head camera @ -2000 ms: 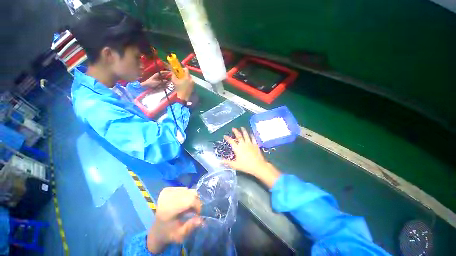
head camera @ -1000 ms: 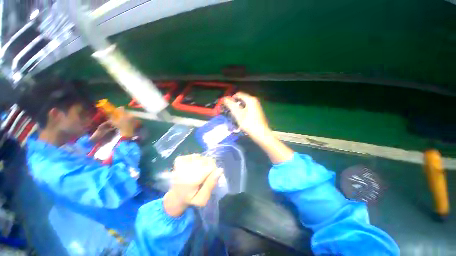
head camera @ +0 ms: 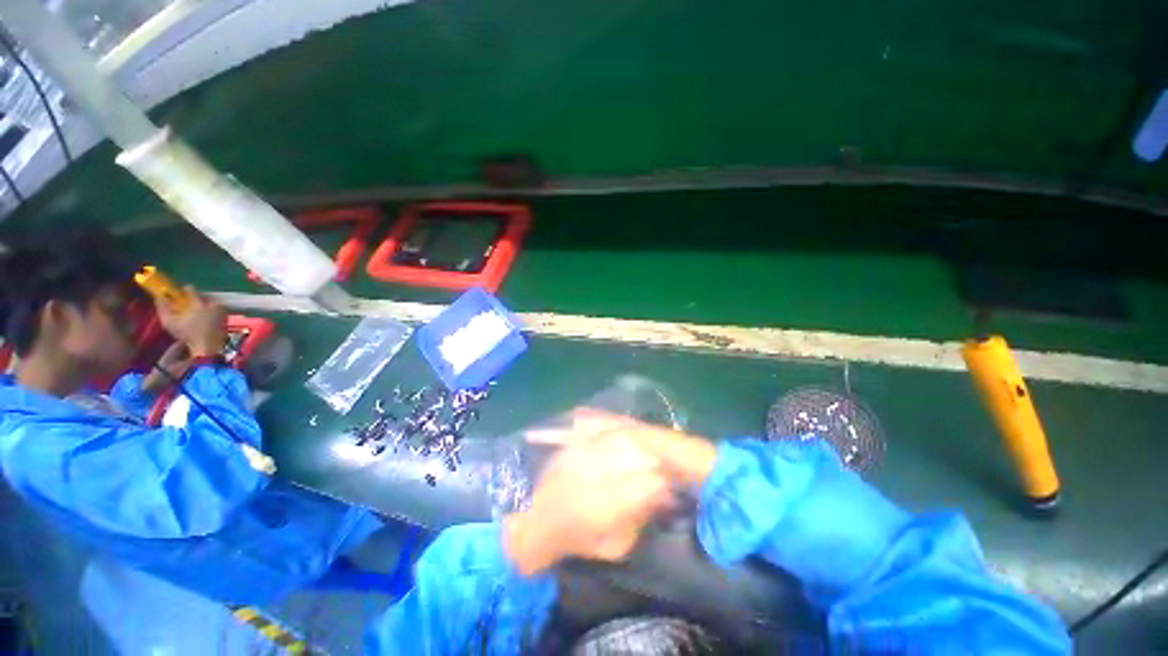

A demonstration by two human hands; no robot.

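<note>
My left hand [head camera: 583, 506] is blurred at the lower middle, closed around part of a clear plastic bag [head camera: 509, 477]. The bag's shiny film shows left of and behind the hands. My right hand [head camera: 640, 442] overlaps my left hand at the bag; its fingers are blurred, and whether it grips anything cannot be told. Small black-and-white parts [head camera: 429, 429] lie loose and spread on the dark green bench, left of my hands. A blue bin [head camera: 509, 355] with small white parts [head camera: 471, 342] stands behind them. A second clear bag [head camera: 361, 364] lies flat left of the bin.
A round screw dish [head camera: 826, 429] and a yellow-orange screwdriver [head camera: 1014, 420] are on the right. Red-orange frames, one around a dark tablet [head camera: 451, 244], lie in the channel behind. A white tube [head camera: 231, 215] hangs upper left. A person in blue [head camera: 141, 461] works at left with another screwdriver.
The view has turned right. My right hand was on the loose parts, then raised with dark parts beside the blue bin; it is now at my left hand. The loose parts now show spread on the bench.
</note>
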